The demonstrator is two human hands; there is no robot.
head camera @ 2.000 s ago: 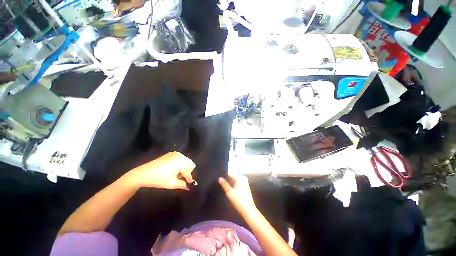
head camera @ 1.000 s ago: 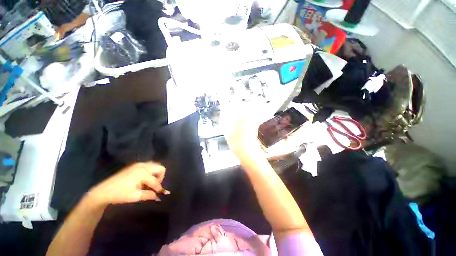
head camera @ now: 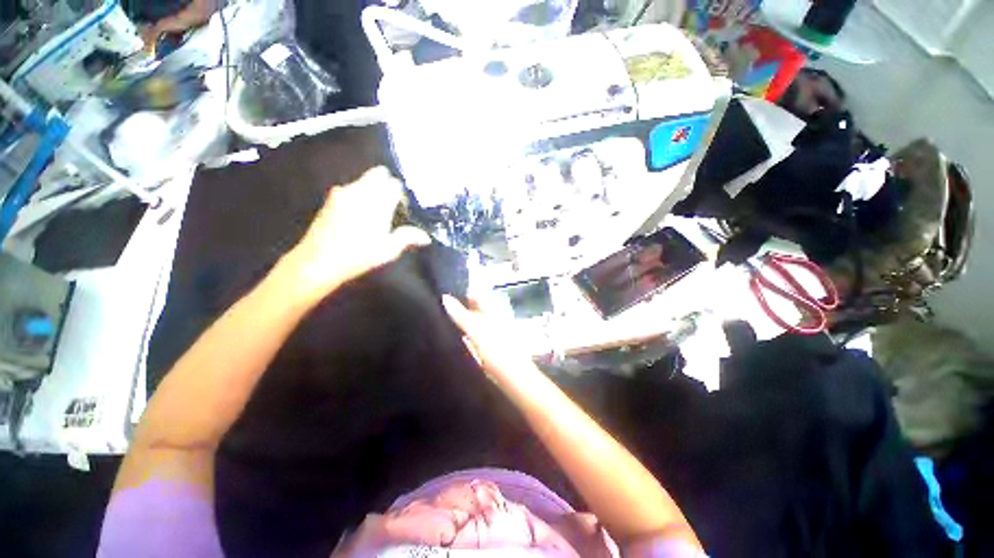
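A large black garment piece (head camera: 360, 360) lies over the table left of the machine and hangs toward my lap. My left hand (head camera: 354, 234) is on the cloth close to the needle area, thumb and fingers around its edge. My right hand (head camera: 485, 340) is at the cloth's right edge, just in front of the machine bed, fingertips on the cloth. The white sewing machine (head camera: 523, 109) stands beyond and right of my hands, its needle area (head camera: 463, 223) overexposed. The exact grip of the fingertips is hard to see.
A smartphone (head camera: 640, 270) with a lit picture lies right of the bed. Red-handled scissors (head camera: 794, 292) lie beyond it. A bronze-brown bag (head camera: 932, 218) is at the far right. A plastic-wrapped item (head camera: 286, 82) is behind the table. Another machine's white table (head camera: 109, 338) is at left.
My left hand has moved forward and right to the needle area with the cloth. My right hand has come back from the machine bed to the cloth edge. The view has shifted slightly.
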